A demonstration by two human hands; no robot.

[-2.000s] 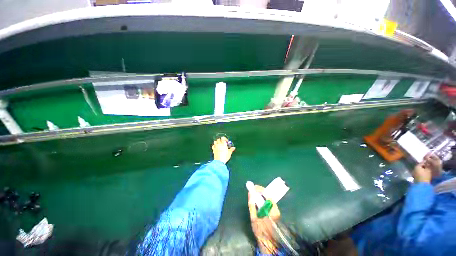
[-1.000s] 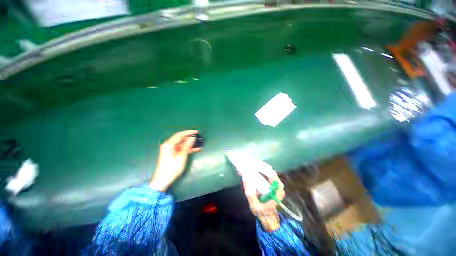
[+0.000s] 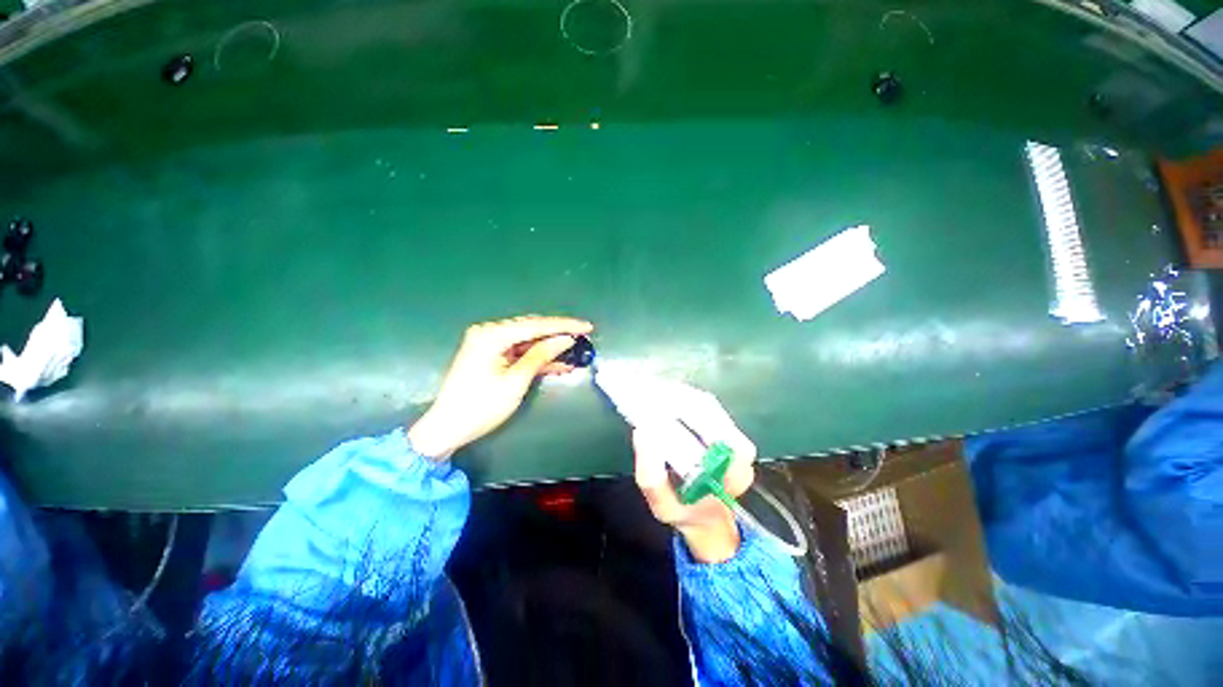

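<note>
My left hand [image 3: 490, 383] pinches a small round black part [image 3: 577, 352] between thumb and fingertips, just above the green bench surface. My right hand [image 3: 691, 463] holds a whitish glue syringe [image 3: 640, 401] like a pen. Its narrow tip points up and left and is at or very near the part's right side; contact cannot be told. The green T-shaped adapter head [image 3: 708, 475] sits at the syringe's rear, with a pale air hose [image 3: 774, 519] curving away from it.
A white paper [image 3: 826, 273] lies right of my hands, with a ridged white strip [image 3: 1064, 234] and shiny clear film [image 3: 1164, 315] beyond. Black parts [image 3: 179, 69] and thin pale loops lie at the back. Crumpled tissue [image 3: 46, 352] lies left. An open cardboard box [image 3: 936, 517] is below the edge.
The view has tilted down. My left hand reached out on the bench, then came back with the black part. The syringe in my right hand has come close to that part.
</note>
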